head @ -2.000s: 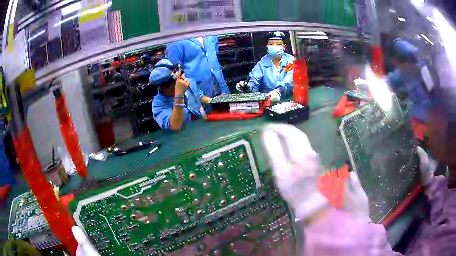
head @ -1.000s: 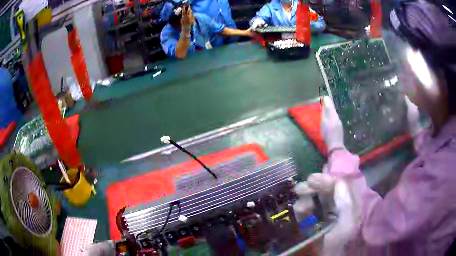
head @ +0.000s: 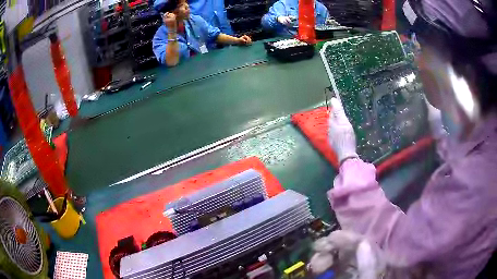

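Note:
A large circuit board lies component side up in front of me, over the near part of a red pad. A long silver finned heat sink runs along it, with a second finned heat sink behind. Dark coils show at its left, and small yellow and blue parts toward the right. My right hand, in a white glove and blurred, is at the board's right end with its fingers around the edge. The board's near side is cut off by the frame. My left hand is not in view.
A person in pink at right holds up a green board over another red pad. At left are a green fan, a yellow cup, a marked sheet and red posts. People in blue work across the bench near a black bin.
The board has turned from solder side up to component side up and come down over the red pad. My right hand has moved down with it. My left hand has left the picture.

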